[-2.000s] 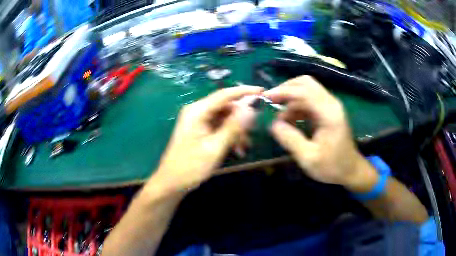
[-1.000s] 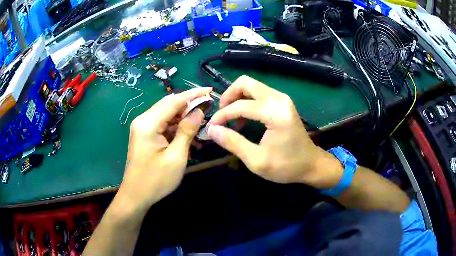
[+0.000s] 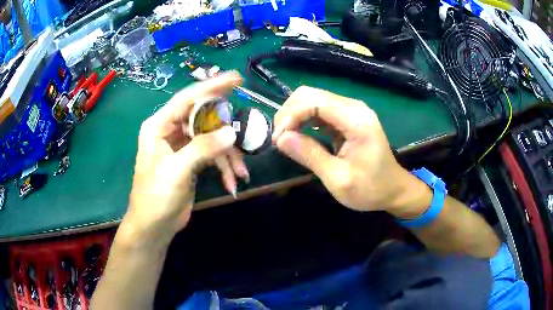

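A round watch case (image 3: 209,116) with a silver rim and yellow-gold and white parts inside is gripped between the thumb and fingers of my left hand (image 3: 182,142). A round black disc with a pale centre (image 3: 256,131) lies open beside it to the right, apparently joined to the case by a small piece near my left thumb. My right hand (image 3: 333,145) pinches the disc's right edge with thumb and forefinger. A blue-tinted thin tool (image 3: 258,97) shows behind, between the hands; I cannot tell whether it is held. Both objects are above the mat's front edge.
Green mat (image 3: 91,197) with red-handled cutters (image 3: 97,91) and a blue bin (image 3: 33,130) at left. A thick black cylinder with cable (image 3: 358,65) lies behind the hands. A round-grilled fan (image 3: 476,57) stands at right. A red tray (image 3: 54,266) is low left.
The case and disc are now spread side by side, with their inner faces showing. My right hand has moved to the right with the disc's edge. The view has shifted slightly.
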